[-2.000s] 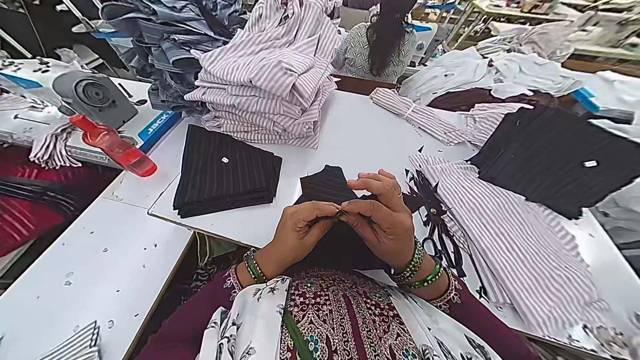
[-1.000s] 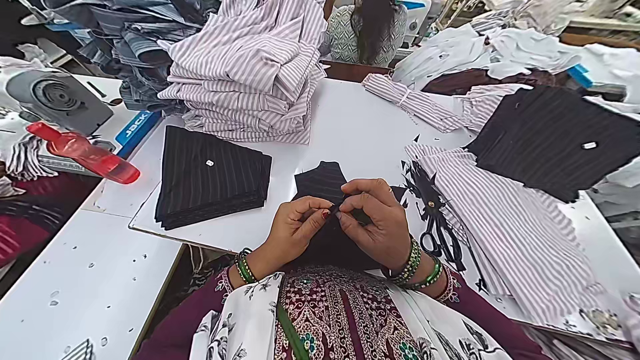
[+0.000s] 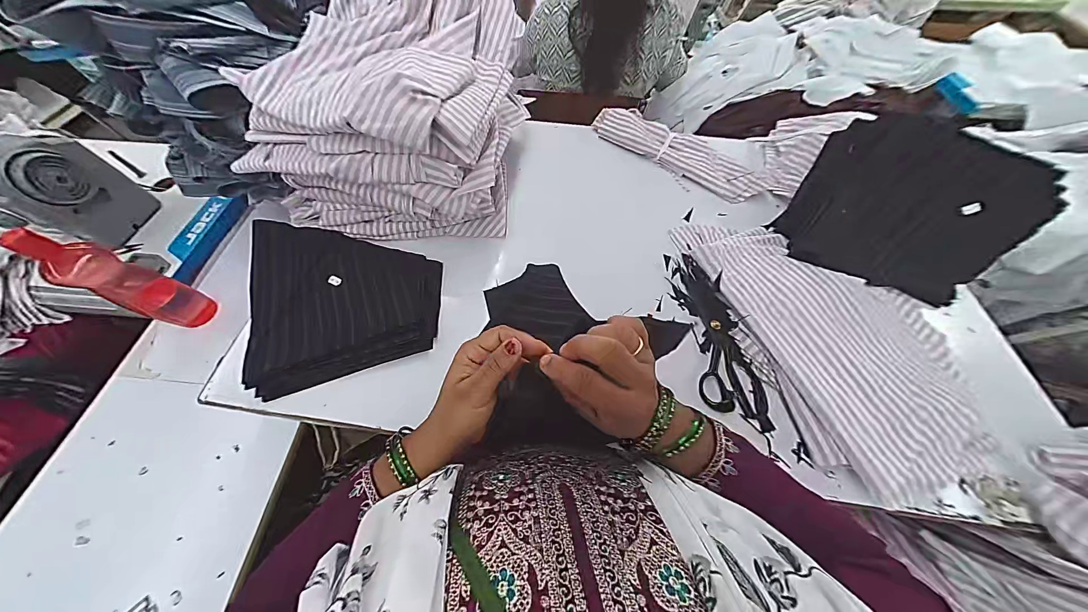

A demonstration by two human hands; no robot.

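My left hand [image 3: 480, 382] and my right hand [image 3: 608, 374] meet above a black striped fabric piece [image 3: 540, 302], which lies at the table's front edge and hangs toward my lap. Thumb and forefinger of each hand are pinched close together; whatever small thing lies between the fingertips is too small to make out. To the left rests a stack of black striped cut pieces [image 3: 340, 297] with a small white sticker. Black-handled scissors [image 3: 722, 365] lie right of my right hand, among dark fabric scraps.
Purple-white striped fabric is piled [image 3: 382, 127] behind the black stack, and more striped fabric [image 3: 858, 357] lies right of the scissors. Black cut pieces [image 3: 926, 204] sit at the back right. A red plastic bottle [image 3: 127, 285] leans by a sewing machine [image 3: 68, 187]. A person [image 3: 557, 51] sits beyond the table.
Both hands stay close together over the black fabric, with only small shifts of the fingers. The piles and scissors have not plainly moved.
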